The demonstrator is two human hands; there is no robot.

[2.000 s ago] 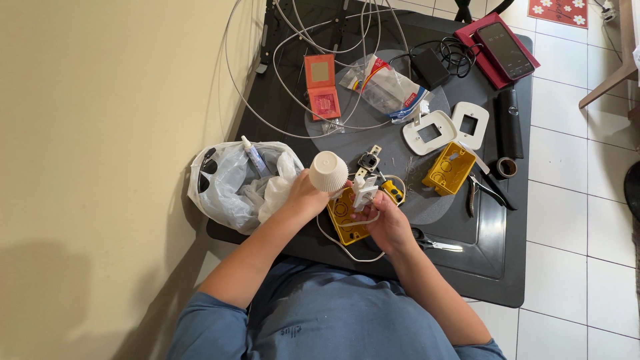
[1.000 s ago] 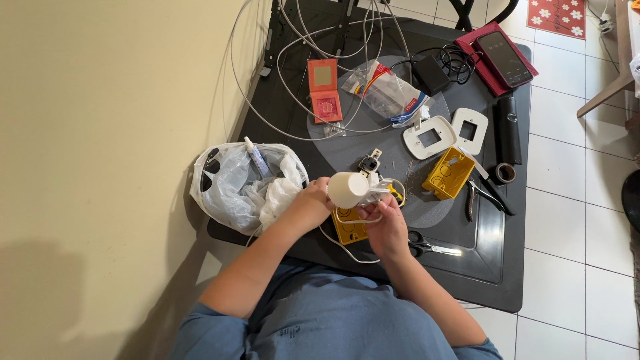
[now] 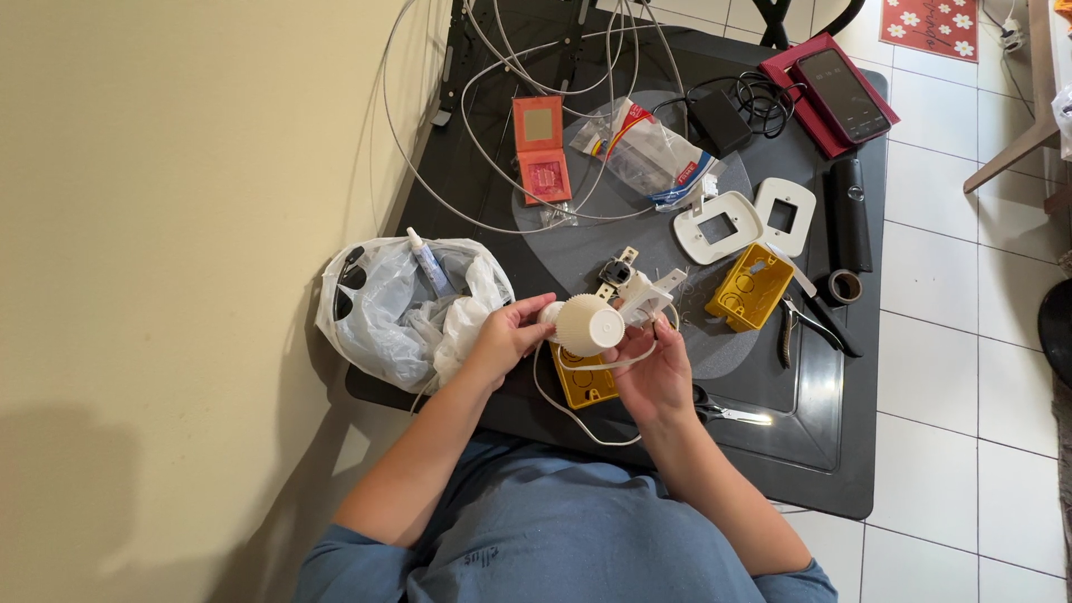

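My left hand (image 3: 509,339) holds a white ribbed, cup-shaped plastic piece (image 3: 590,325) by its narrow end, its round end facing right. My right hand (image 3: 657,368) grips a white plastic fitting (image 3: 643,300) with a white cable (image 3: 596,366) looped beside it. Just behind the hands lies a black socket module on a metal bracket (image 3: 616,273). Beneath the hands is a yellow electrical box (image 3: 586,389), partly covered by them. A second yellow electrical box (image 3: 750,288) stands to the right, near two white faceplates (image 3: 717,228).
A white plastic bag (image 3: 394,327) sits left. Scissors (image 3: 734,414), pliers (image 3: 809,322), a knife (image 3: 837,325) and a tape roll (image 3: 843,287) lie right. Behind are a clear packet (image 3: 649,159), an orange compact (image 3: 543,151), looped grey cable, a black adapter (image 3: 718,122) and a phone (image 3: 842,95).
The ribbed piece has tipped over from two seconds ago, when it stood more upright, and now lies sideways in my left hand. My right hand still holds the white fitting.
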